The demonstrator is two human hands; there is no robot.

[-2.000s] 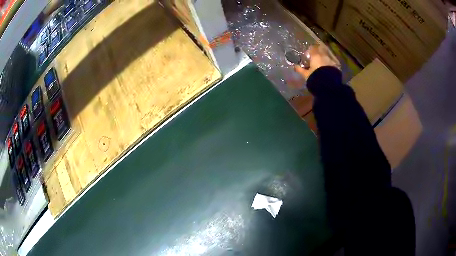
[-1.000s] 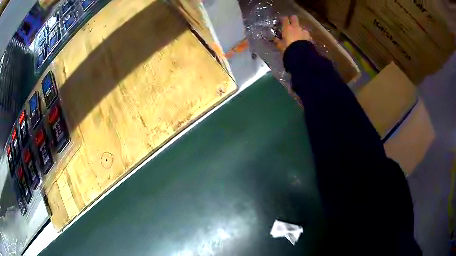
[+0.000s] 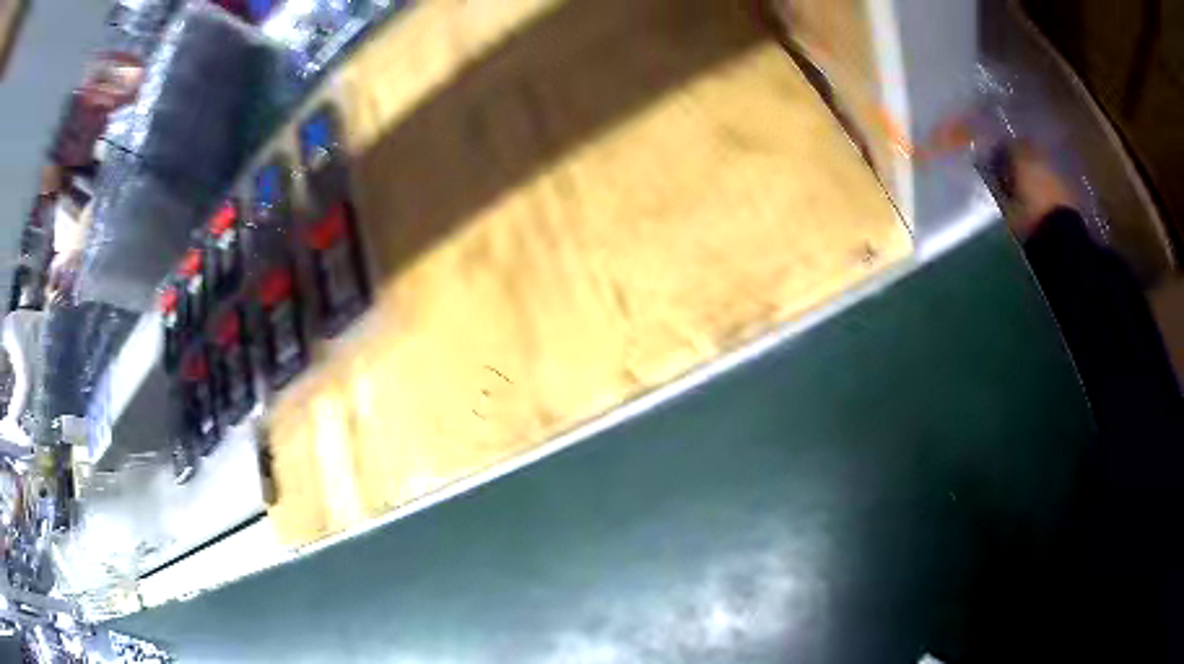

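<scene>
My right hand (image 3: 1035, 186) is at the upper right, blurred, over the box of shiny clear film (image 3: 1039, 110) beyond the bench end. Its dark sleeve runs down the right edge. Whether the fingers hold anything cannot be told. My left hand is not in view. A small piece of the white scrap (image 3: 928, 659) shows at the bottom edge, on the dark green bench top (image 3: 779, 480).
A bare wooden board (image 3: 610, 234) lies behind the bench top. Black devices with red ends (image 3: 277, 305) stand in rows at the left. A white upright with orange tape (image 3: 941, 91) rises near the box. Shiny clear plastic (image 3: 111, 636) is at the lower left.
The view has turned left, so the board, devices and box sit further right in the picture. The white scrap has slid almost out at the bottom. My right hand remains over the film box.
</scene>
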